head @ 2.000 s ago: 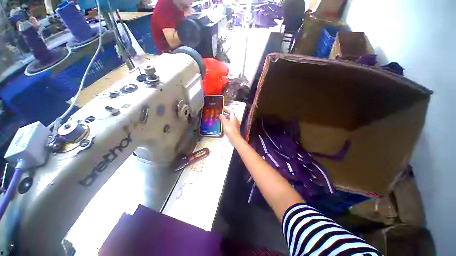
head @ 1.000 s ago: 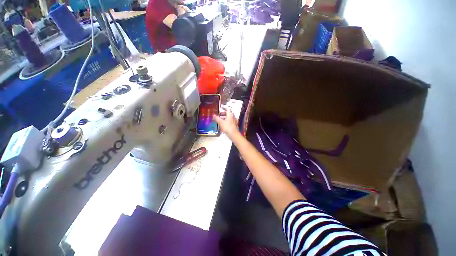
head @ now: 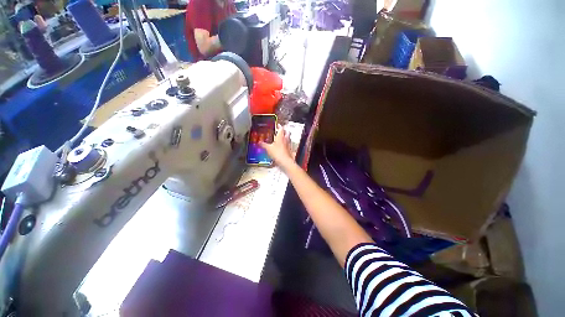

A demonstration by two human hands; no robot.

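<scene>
A smartphone [head: 261, 137] with a lit screen lies on the white machine table, right of the cream-white sewing machine [head: 148, 142] marked "brother". My right hand [head: 279, 146] is at the phone's right edge, with a finger or thumb over the lit screen; it is bare and does not lift the phone. My left hand is not in view. Red-brown handled snips [head: 238, 193] lie on the table below the phone. A flat purple cloth panel [head: 192, 288] is at the bottom, cut off by the picture's edge.
A large open cardboard box [head: 458, 148] at right holds tangled purple pieces [head: 356, 186] with white lines. A red plastic bag [head: 265, 90] is behind the phone. Purple and blue thread cones [head: 93, 25] stand behind the machine. A person in red [head: 201, 28] sits at another machine.
My right thumb or finger has shifted left over the screen compared with the oldest frame. The phone stays on the table. The view has moved slightly.
</scene>
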